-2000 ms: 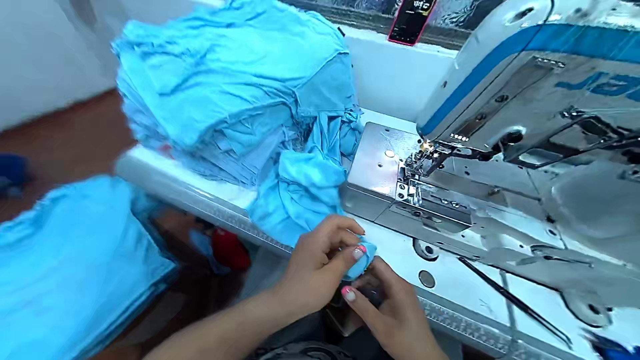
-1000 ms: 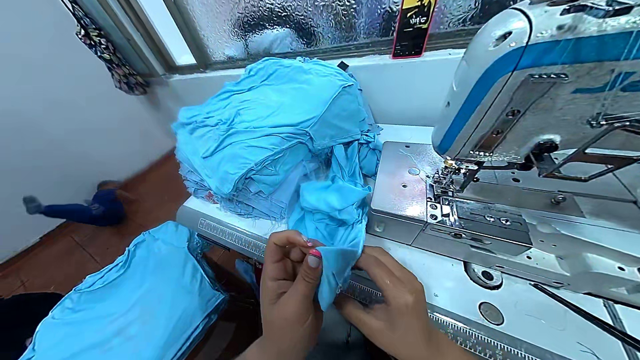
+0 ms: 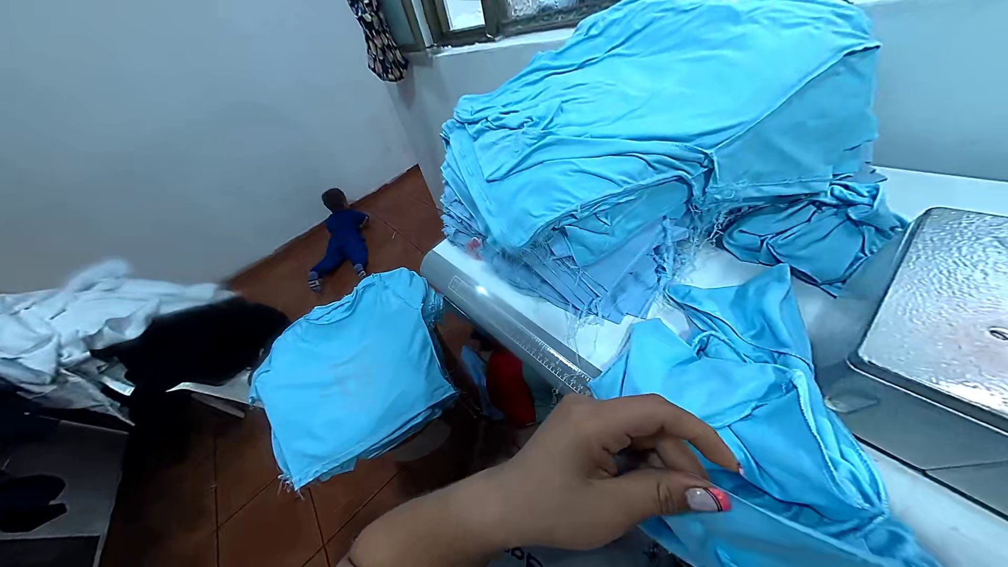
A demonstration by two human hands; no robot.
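Observation:
My left hand (image 3: 622,472), with painted nails, pinches the edge of a light blue garment (image 3: 756,402) between thumb and fingers at the lower right. That garment lies loosely bunched over the table's front edge, its seams showing. My right hand is out of the frame. Behind the garment rises a tall pile of light blue fabric pieces (image 3: 661,110) with frayed thread edges. A crumpled light blue piece (image 3: 819,228) lies against the pile's right side. At the far right shows the metal plate (image 3: 945,315) of the sewing machine; its head is outside the view.
A second stack of light blue garments (image 3: 354,378) sits lower, left of the table's edge (image 3: 512,331), which bears a printed ruler. A small child in blue (image 3: 345,236) lies on the tiled floor by the wall. White cloth (image 3: 94,315) and a black item (image 3: 205,339) are at left.
The view has swung far to the left, and my right hand has left it. My left hand still pinches the blue garment, which now lies more spread out on the table.

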